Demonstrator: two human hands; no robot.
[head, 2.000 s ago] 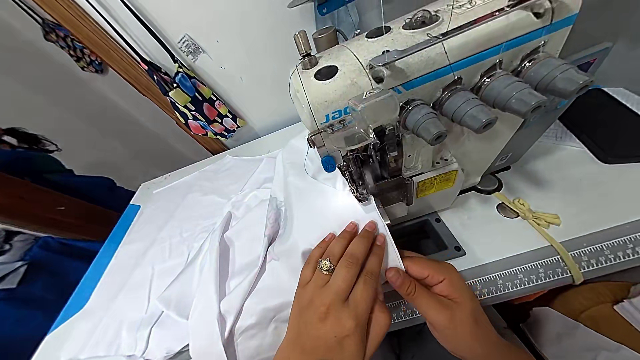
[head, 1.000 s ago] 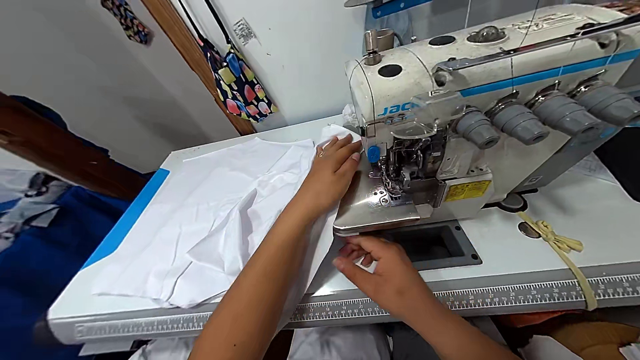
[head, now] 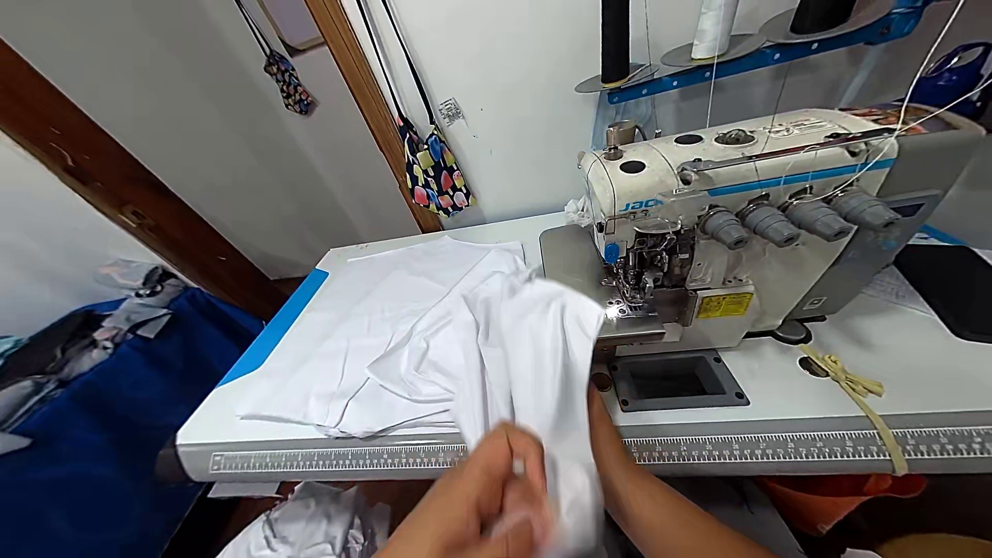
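Observation:
White fabric [head: 535,349] hangs in folds over the table's front edge, to the left of a Jack overlock sewing machine [head: 744,194]. My left hand [head: 504,496], blurred, grips a bunched part of this fabric low in front of the table. Behind the raised cloth is my right hand [head: 598,395], mostly hidden, so its fingers cannot be made out; its forearm comes up from the lower right. More white fabric [head: 349,325] lies spread on the left of the table. No cloth shows under the machine's presser foot [head: 632,298].
A ruler tape [head: 775,453] runs along the table's front edge. A yellow tie [head: 860,387] hangs over it at the right. Thread cones [head: 713,31] stand behind the machine. White cloth [head: 302,527] is heaped below the table, and a blue cloth-lined container [head: 101,465] with scraps stands left.
Both hands have moved from beside the machine toward the table's front edge. The white fabric, flat on the table before, is now partly lifted. The view takes in more of the room.

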